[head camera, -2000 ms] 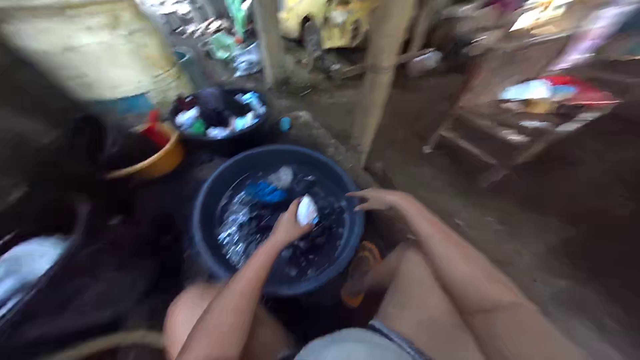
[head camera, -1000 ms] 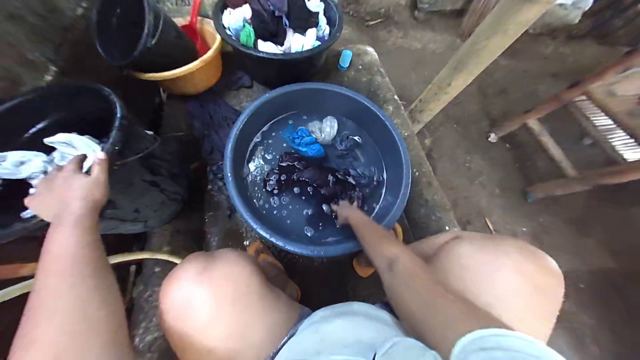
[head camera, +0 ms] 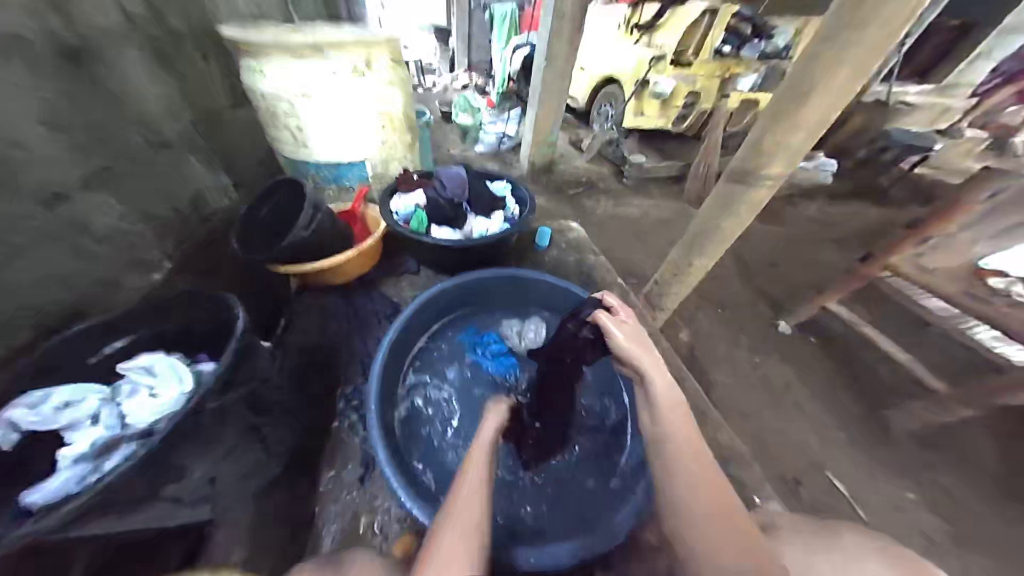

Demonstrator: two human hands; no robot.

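A dark wet cloth [head camera: 556,392] stretches between my two hands over a round blue plastic basin [head camera: 392,344] of water. My right hand [head camera: 628,332] grips its upper end above the basin's right side. Lower down, near the water, my left hand [head camera: 500,416] is at the cloth's left edge, its fingers partly hidden and blurred; whether it grips is unclear. A bright blue cloth [head camera: 490,354] and a pale, greyish piece [head camera: 524,334] lie in the water beyond my hands.
A black tub [head camera: 232,320] with white cloths [head camera: 152,388] stands left. Behind are an orange basin [head camera: 344,268] with a black bucket [head camera: 292,220], and a black basin [head camera: 460,256] of clothes. A slanted wooden post [head camera: 752,176] rises right of the blue basin.
My left hand has moved from the white cloth at the left tub to the blue basin. My right hand has risen from the water with the dark cloth. The view has tilted up.
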